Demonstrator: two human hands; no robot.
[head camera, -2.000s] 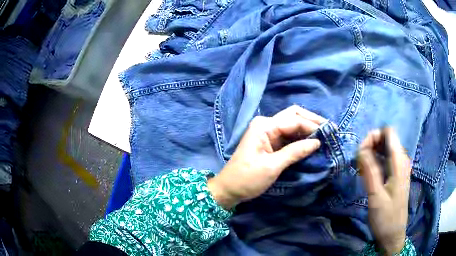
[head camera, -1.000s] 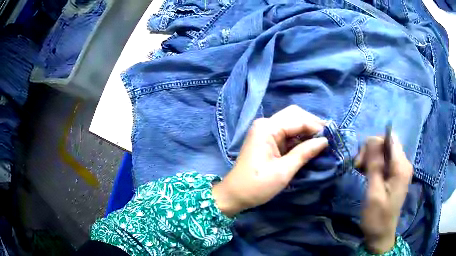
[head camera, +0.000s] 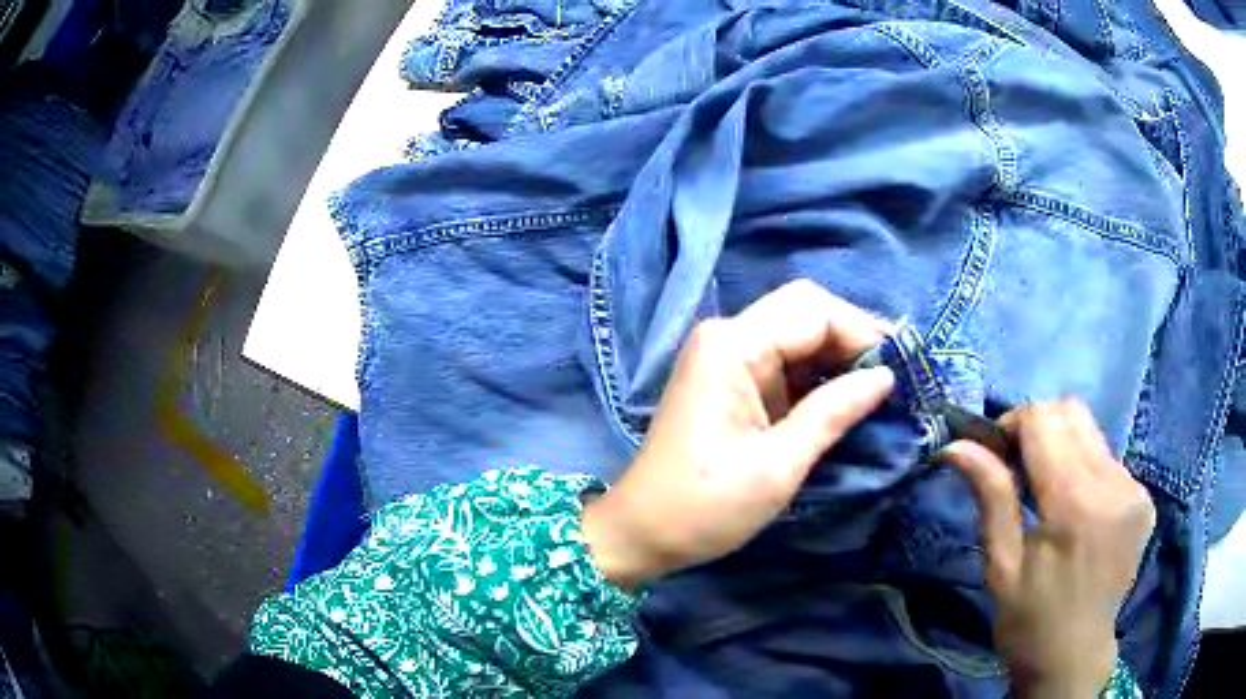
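A large blue denim garment (head camera: 478, 341) lies spread in front of me, with pale double topstitching. My left hand (head camera: 752, 423) pinches the cuff (head camera: 913, 376) between thumb and fingers and holds it raised a little over the garment. My right hand (head camera: 1059, 512) holds small dark thread snips (head camera: 973, 429), mostly hidden in the fingers. The tip of the snips is at the lower right edge of the cuff; whether it touches cannot be told.
More denim with frayed edges (head camera: 478, 55) lies at the back of the white table (head camera: 308, 301). A pale tub (head camera: 205, 205) of denim stands at upper left. A blue bin (head camera: 325, 512) shows below the table edge. The grey floor has a yellow mark (head camera: 205, 444).
My right hand has moved in against the cuff, and the snips now point left at its edge instead of upward. My left hand has hardly moved and still pinches the cuff.
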